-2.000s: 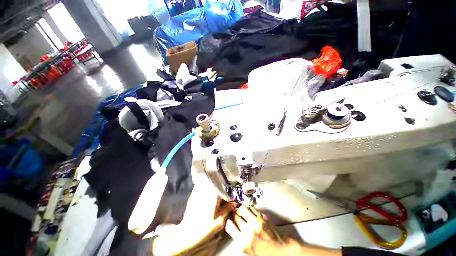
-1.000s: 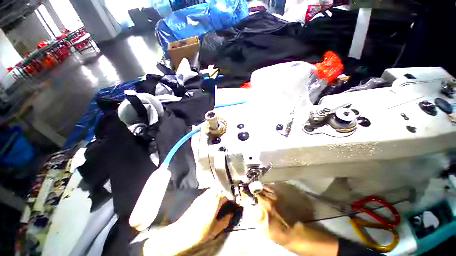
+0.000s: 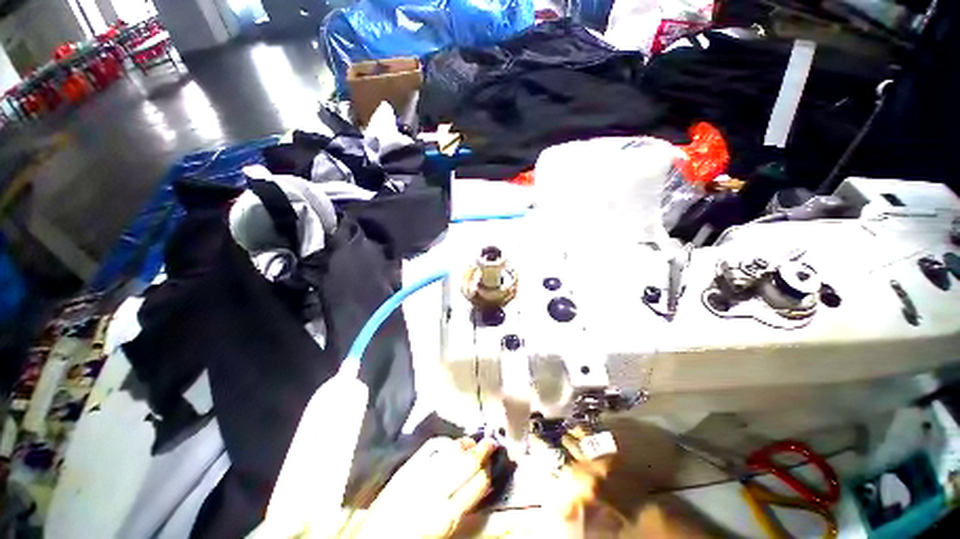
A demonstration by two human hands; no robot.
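Observation:
The black and grey-white garment (image 3: pixel 263 347) lies heaped left of the sewing machine head. My left hand (image 3: pixel 432 486) is at the needle area, its fingers closed on a small dark fabric piece (image 3: pixel 499 474). My right hand (image 3: pixel 605 505) is just right of the presser foot (image 3: pixel 507 430), blurred and partly cut off by the lower edge; its fingertips are partly behind the machine head, and whether it holds anything cannot be told. The white industrial sewing machine (image 3: pixel 674 347) reaches to the right above the hands.
Scissors (image 3: pixel 795 474) with red and yellow handles lie under the machine arm, beside a teal parts tray (image 3: pixel 895 495). A white lamp-like fitting (image 3: pixel 321 447) on a blue tube stands left of the head. A cardboard box (image 3: pixel 383 90), black cloth (image 3: pixel 547 95) and blue plastic (image 3: pixel 421 37) are behind.
The view has shifted, so the machine head appears farther right and lower. My left hand stays at the needle with the dark piece. My right hand remains right of the needle, lower in the picture.

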